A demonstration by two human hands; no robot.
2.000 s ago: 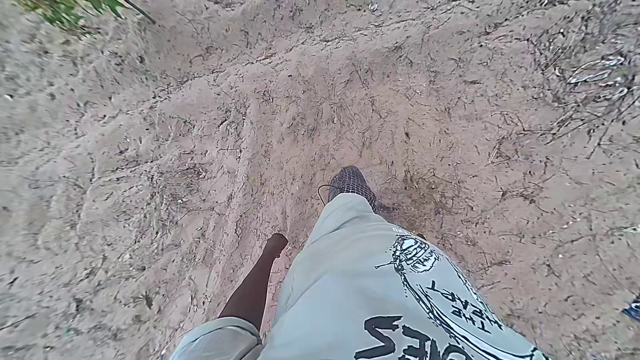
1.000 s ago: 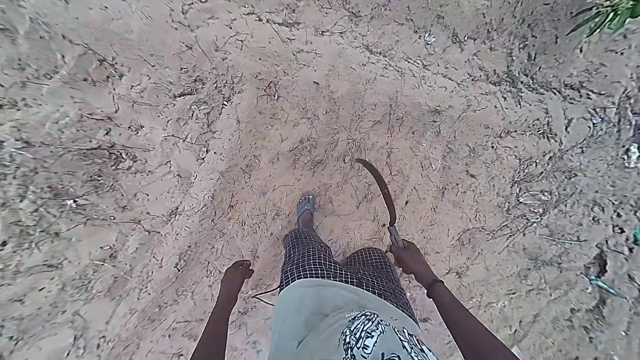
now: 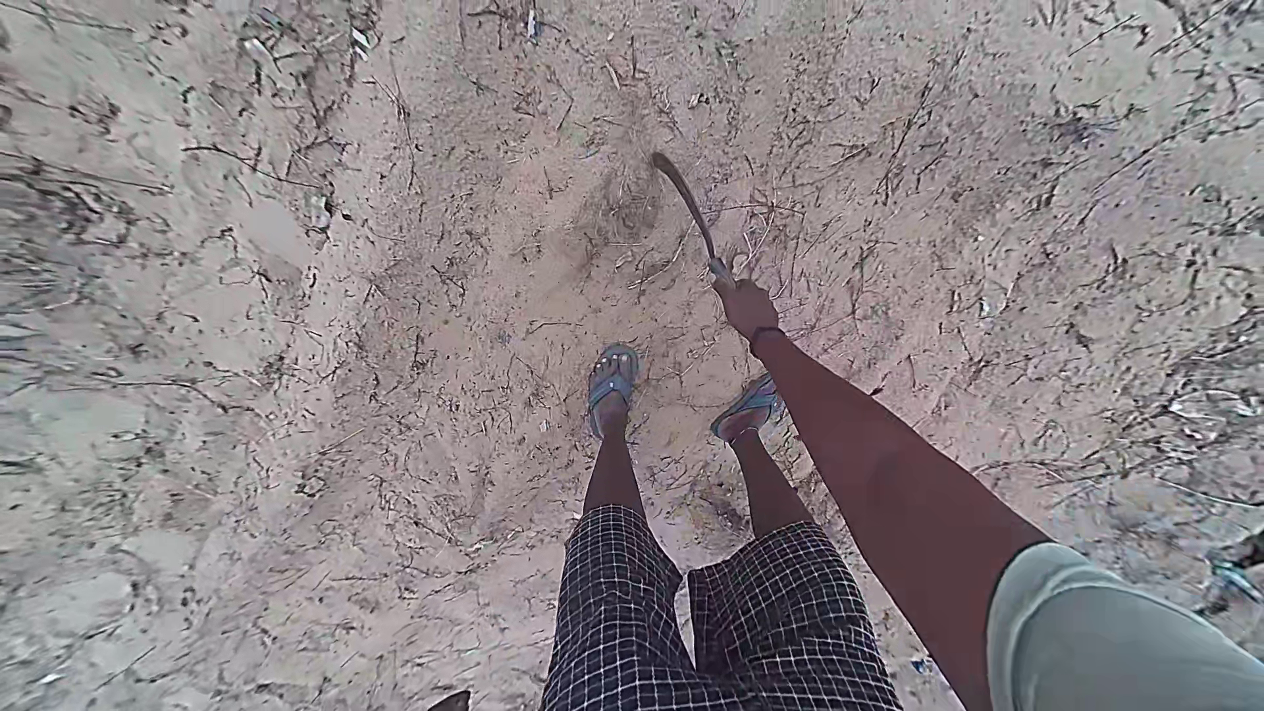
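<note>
My right hand (image 3: 748,307) grips the handle of a curved metal blade, a sickle or a curved machete (image 3: 688,205). The arm reaches forward from the lower right, and a dark band circles the wrist. The blade points away from me and bends to the left, its tip over or at a patch of dry grass (image 3: 622,202); contact with the ground cannot be told. At the bottom edge, left of my shorts, a small dark shape shows that may be part of my left arm or hand; the left hand itself cannot be made out.
Sandy ground (image 3: 474,395) with dry twigs and plant litter surrounds me. My feet stand apart in sandals, the left sandal (image 3: 614,385) ahead of the curved blade's handle side, nearer me. Small bits of litter (image 3: 360,41) lie at the upper left, and more debris (image 3: 1234,578) at the right edge.
My right hand with the curved blade has reached farther forward. My left hand, visible at the lower left one second ago, has dropped out of clear view. Both feet now show.
</note>
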